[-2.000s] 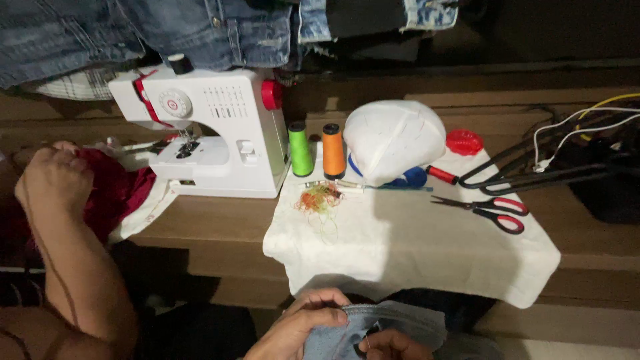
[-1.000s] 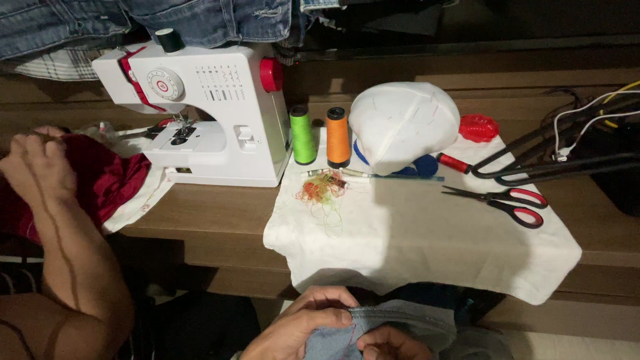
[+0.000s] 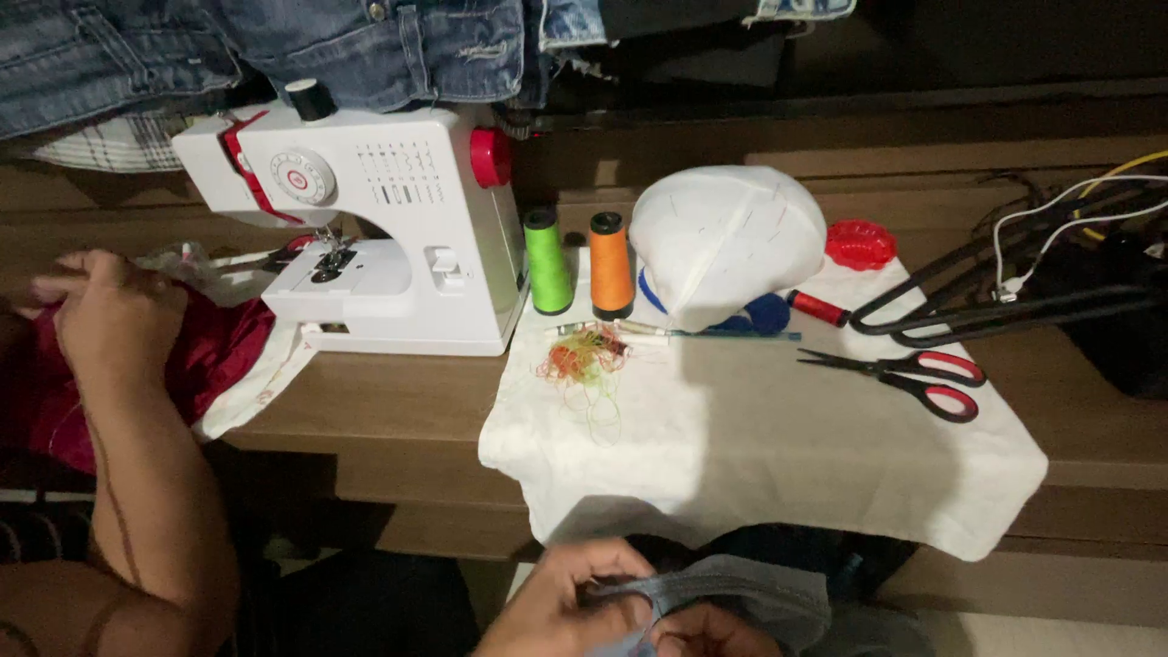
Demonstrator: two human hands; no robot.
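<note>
At the bottom centre my left hand (image 3: pixel 573 602) grips a piece of blue denim (image 3: pixel 744 584) by its stitched edge. My right hand (image 3: pixel 712 631) pinches the same denim just to the right, its fingertips close to those of my left hand. Any needle or thread between the fingers is too small to tell. Beyond the hands a white cloth (image 3: pixel 776 465) lies on the wooden table, with a tangle of orange and green thread (image 3: pixel 584 360) on it. Black and red scissors (image 3: pixel 899 372) lie on the cloth to the right, their blades slightly apart.
A white sewing machine (image 3: pixel 411 182) stands left of a green thread cone (image 3: pixel 547 265) and an orange thread cone (image 3: pixel 611 266). Behind the cloth are a white pincushion (image 3: pixel 730 237) and a red dish (image 3: pixel 860 245). Cables (image 3: pixel 1049 219) lie right. Another person's arm (image 3: pixel 137 438) reaches over dark red fabric (image 3: pixel 228 351).
My hands stay on the denim, with small shifts of the fingers. At the left, the other person's hand has moved a little over the dark red fabric.
</note>
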